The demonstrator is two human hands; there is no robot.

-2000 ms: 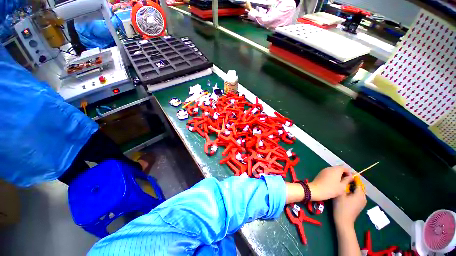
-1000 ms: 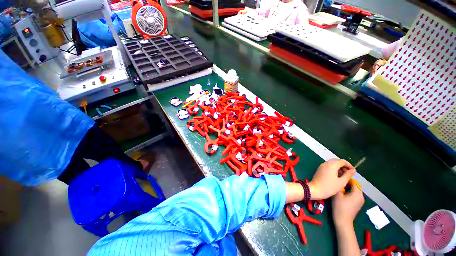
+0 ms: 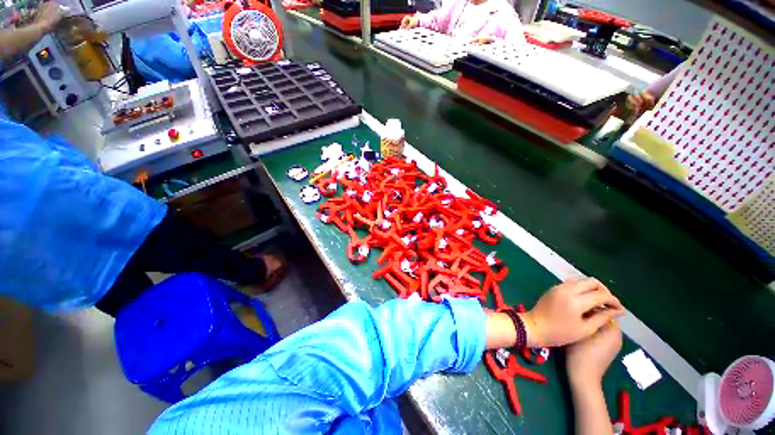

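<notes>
My left hand, with a dark beaded bracelet and a rolled blue sleeve, reaches in from the lower left. Its fingers lie bent over the fingertips of my right hand, which comes up from the bottom edge. The hands touch above the green bench near its pale edge strip. A little yellow-orange shows at the right fingertips. Whatever is between the fingers is hidden, and no stick is visible. Red spring clamps with white and black pieces lie piled left of the hands. One separate clamp lies just left of my right wrist.
A small white paper square and a pink-white fan are at right. A small bottle stands behind the pile, with a black compartment tray beyond. A person in blue and a blue stool are at left.
The thin stick seen earlier at my fingertips no longer shows. My left fingers have spread forward over my right fingertips, covering most of the yellow-orange. The clamp pile is unchanged.
</notes>
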